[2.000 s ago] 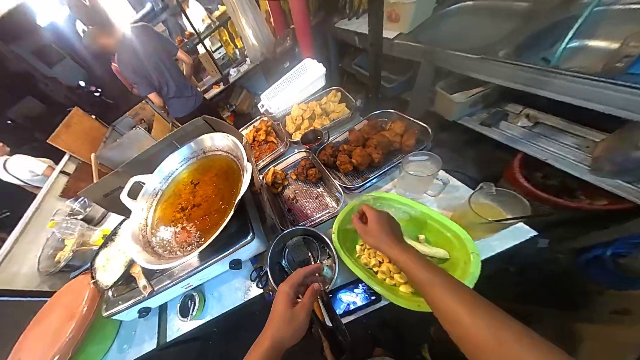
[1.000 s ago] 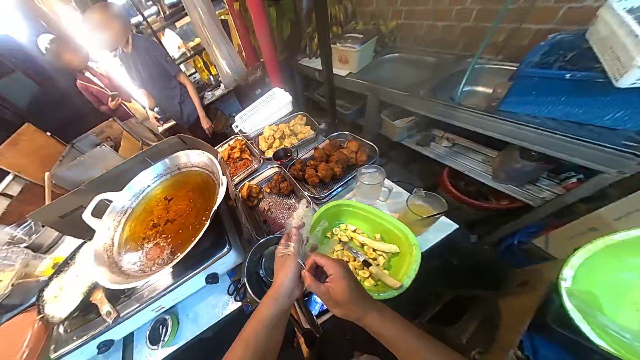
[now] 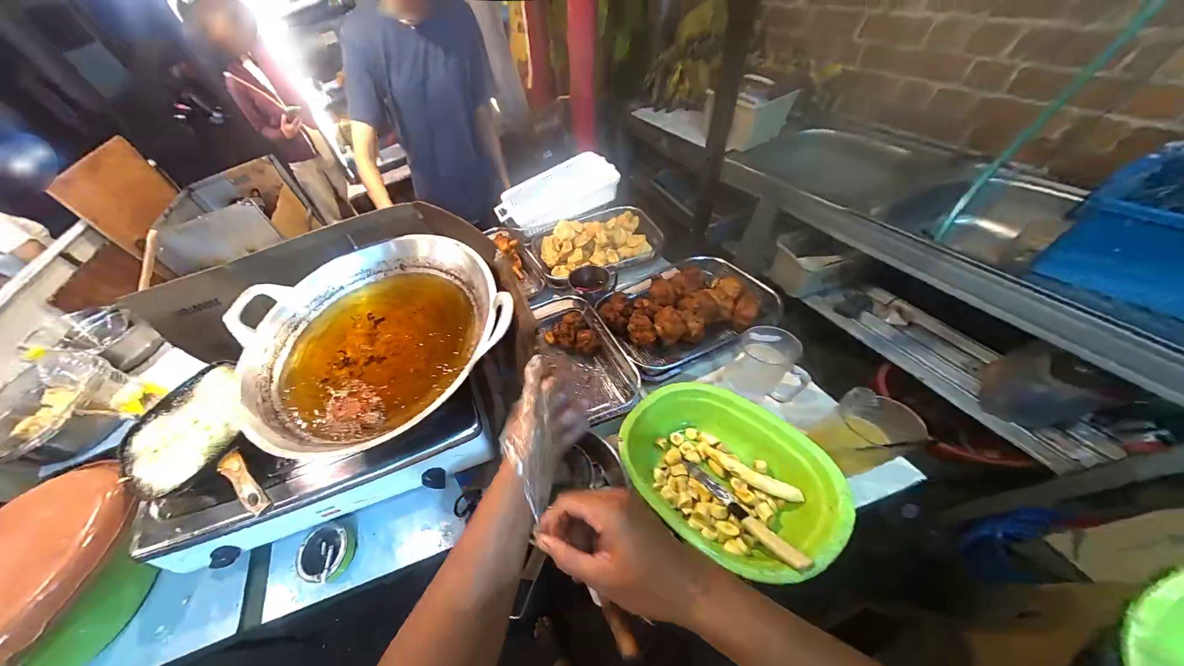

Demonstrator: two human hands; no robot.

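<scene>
My left hand (image 3: pixel 544 421) wears a clear plastic glove and is raised above a dark pan (image 3: pixel 597 462), its fingers blurred. Beside its wrist, my right hand (image 3: pixel 601 546) pinches the glove's cuff (image 3: pixel 535 495) between thumb and fingers. To the right of both hands is a green plastic basin (image 3: pixel 823 467) of cut, pale yellow pieces that look like banana (image 3: pixel 680 486). A knife with a wooden handle (image 3: pixel 775 543) lies on them, next to a longer peeled piece (image 3: pixel 758 478). At left, a wide metal pan of brown oil (image 3: pixel 370 356) sits on the gas stove (image 3: pixel 370 499).
Metal trays hold fried food (image 3: pixel 684 305) behind the basin, near a glass mug (image 3: pixel 763 361) and a jug of yellowish liquid (image 3: pixel 869 421). A white plastic basket (image 3: pixel 564 190) stands farther back. Two people are beyond the stove, one in a blue shirt (image 3: pixel 425 102). A metal sink (image 3: pixel 999 208) is at right.
My right hand has left the basin and come to my left wrist. A clear glove now covers my left hand, which has risen. The knife shows on the pieces. The view has swung.
</scene>
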